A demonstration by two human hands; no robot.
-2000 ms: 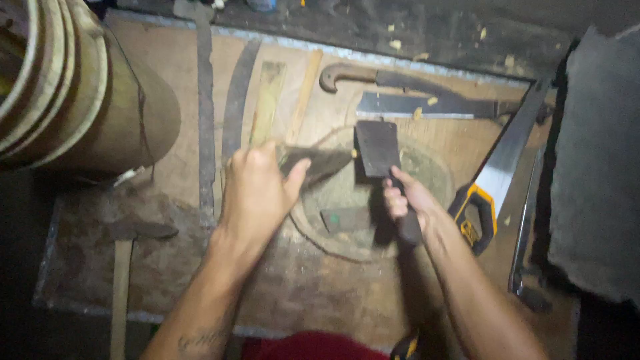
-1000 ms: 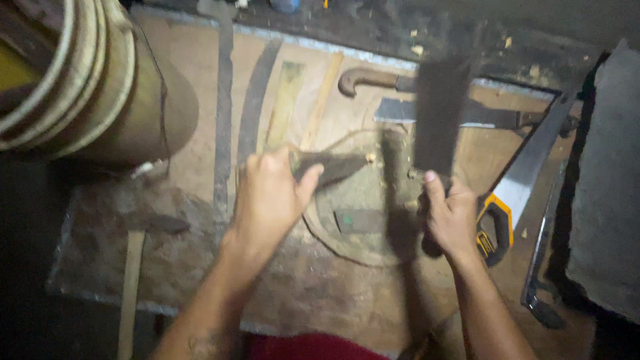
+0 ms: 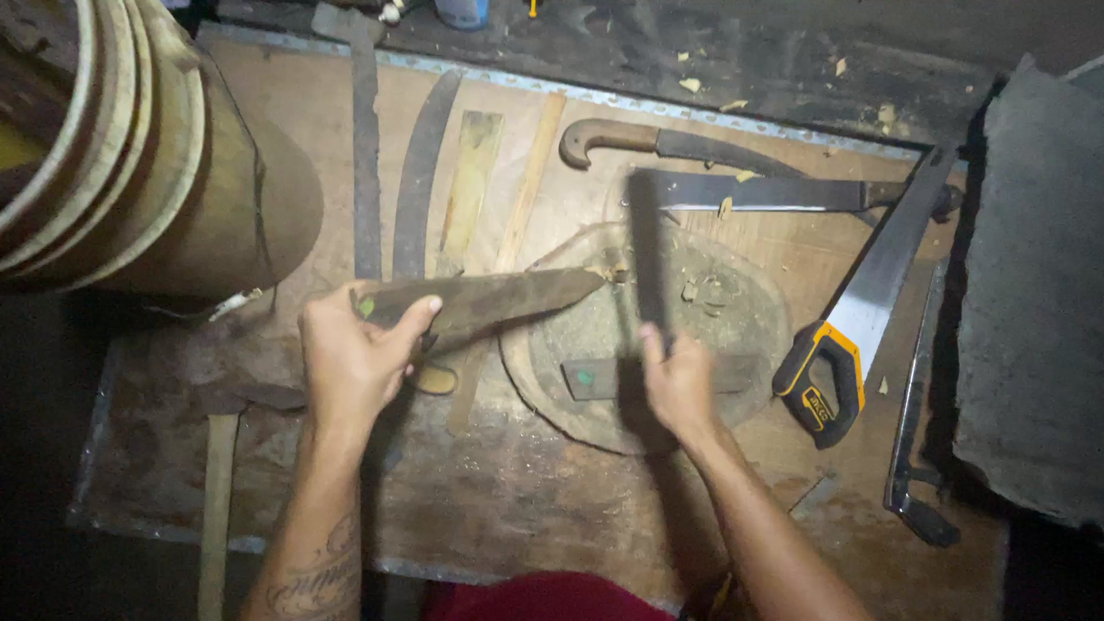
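Note:
My left hand (image 3: 358,354) grips the wide end of a dark, flat wooden piece (image 3: 509,302), which bears a green mark. The piece points right, its narrow end over a round wood chopping block (image 3: 552,371). My right hand (image 3: 681,375) is closed around the handle of a dark cleaver (image 3: 647,241), seen nearly edge-on and blurred, just right of the piece's tip. Another dark wooden strip (image 3: 595,379) with a green spot lies on the block, partly behind my right hand. Wood chips (image 3: 707,293) lie on the block.
A handsaw (image 3: 871,319), a hacksaw (image 3: 910,431), a machete (image 3: 768,191) and a hooked-handle knife (image 3: 612,136) lie right and behind. Dark blades (image 3: 423,181) and wood strips (image 3: 470,181) lie at centre left. A bucket (image 3: 250,181), a hammer (image 3: 220,483) and a grey block (image 3: 1035,285) flank the board.
The cleaver has turned from showing its broad face to nearly edge-on. The wooden piece now shows more of its length, and a green mark is visible at its held end.

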